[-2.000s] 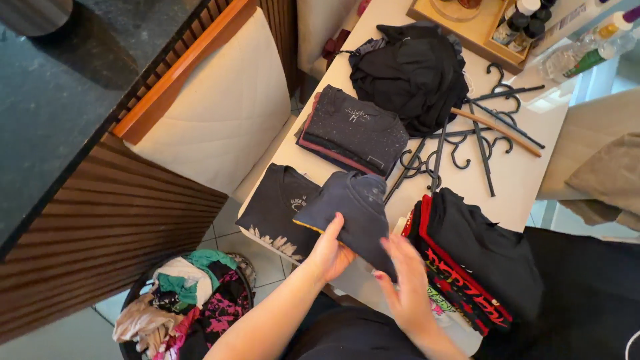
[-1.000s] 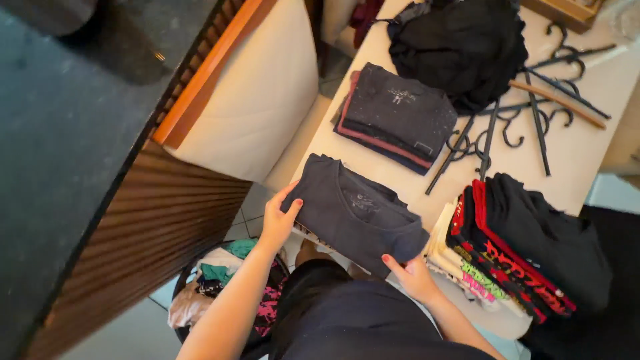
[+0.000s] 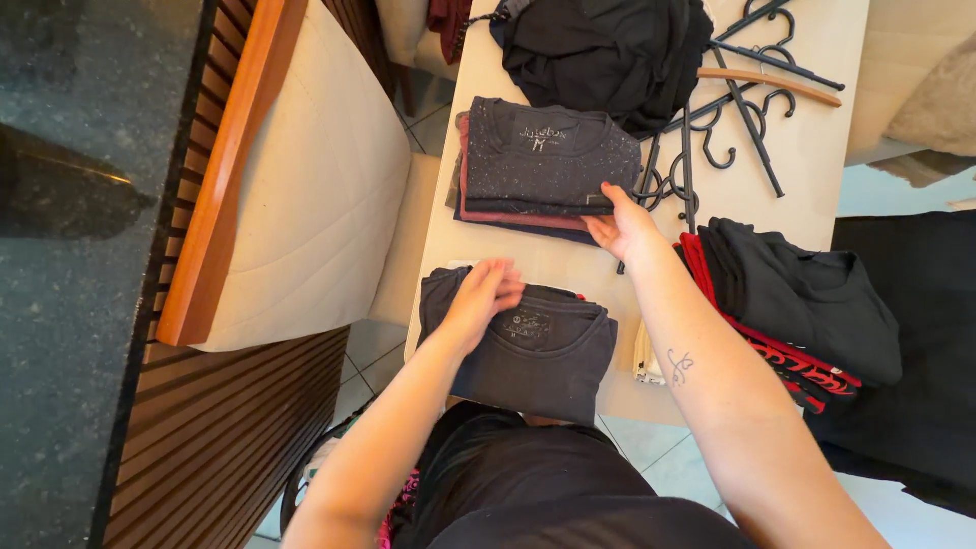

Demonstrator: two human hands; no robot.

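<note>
A folded dark grey T-shirt (image 3: 534, 374) lies on the near edge of the table, neckline facing up. Over its upper left part is my left hand (image 3: 488, 293), slightly blurred, its fingers loosely bent and holding nothing that shows. Farther back sits a stack of folded shirts topped by a speckled dark T-shirt (image 3: 541, 168). My right hand (image 3: 621, 221) is at that stack's lower right corner, fingertips on top and other fingers at the edge; whether it grips the cloth is unclear. To the right stands another pile of folded shirts, a black T-shirt (image 3: 808, 297) uppermost.
Heaped black clothing (image 3: 610, 53) covers the far end of the table (image 3: 442, 252). Black plastic hangers (image 3: 751, 130) and a wooden hanger (image 3: 770, 82) lie tangled beside it. A cream upholstered chair (image 3: 305, 206) is at the left, near a dark stone counter (image 3: 69, 320). Dark fabric (image 3: 900, 343) spreads at the right.
The dark grey folded shirt, held between both hands one second ago, now lies on the table. My right hand has moved away to the speckled shirt's stack; my left has let go of the grey shirt's side.
</note>
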